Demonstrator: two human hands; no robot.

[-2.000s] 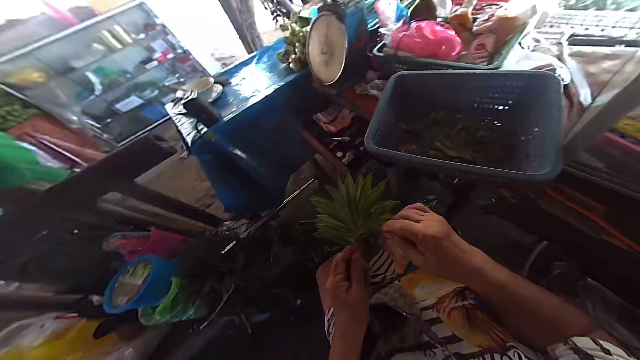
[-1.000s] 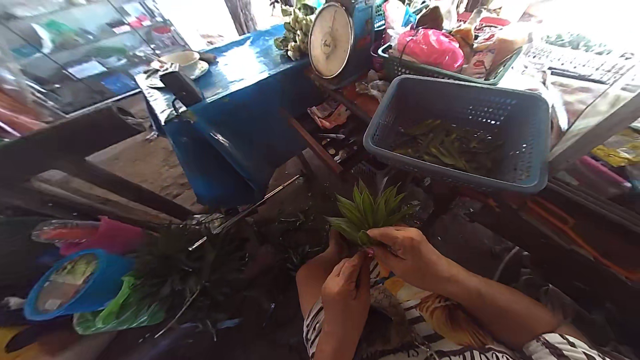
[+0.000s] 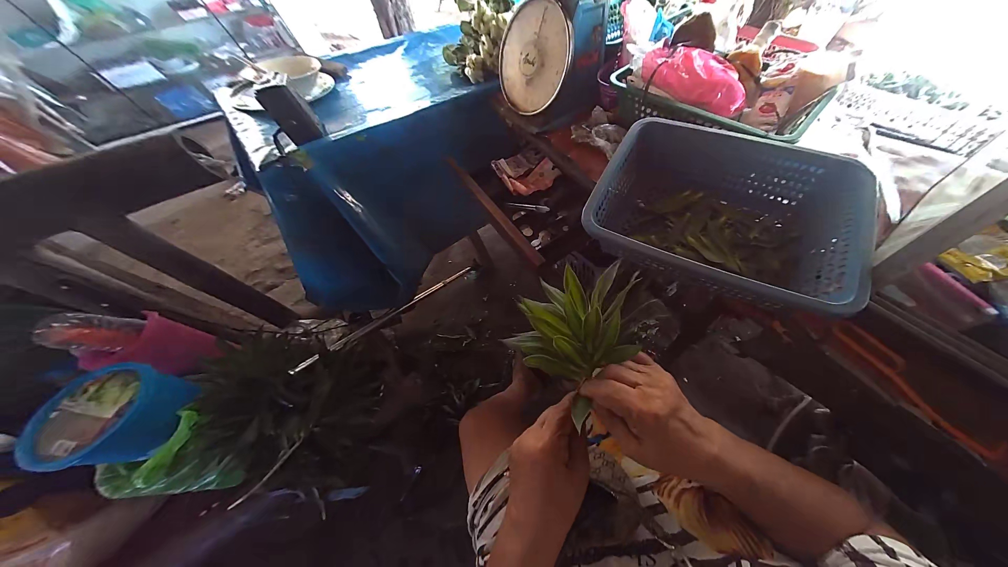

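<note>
A bunch of green pointed leaves (image 3: pixel 579 327) fans upward in front of my lap, gathered at its base between both hands. My left hand (image 3: pixel 551 449) pinches the lower end of the bunch, where one small leaf hangs down. Against the bunch's right side, just above, my right hand (image 3: pixel 642 402) grips the base with bent fingers. Ahead to the right stands a grey-blue plastic basket (image 3: pixel 728 291) with loose green leaves (image 3: pixel 709 228) at its bottom. A dark heap of leafy stems (image 3: pixel 291 394) lies on the left.
A table with a blue cover (image 3: pixel 378 189) bears a bowl (image 3: pixel 287 72) and a dial scale (image 3: pixel 535 55). Its open drawer (image 3: pixel 504 216) holds coins and paper. A blue bucket (image 3: pixel 157 409) and green plastic bag (image 3: pixel 173 465) are at left. A green basket (image 3: pixel 811 114) stands behind the grey-blue one.
The hands stay together on the leaf bunch, with the fingers shifted about its base. A small leaf now hangs below the bunch between them. The view has turned somewhat.
</note>
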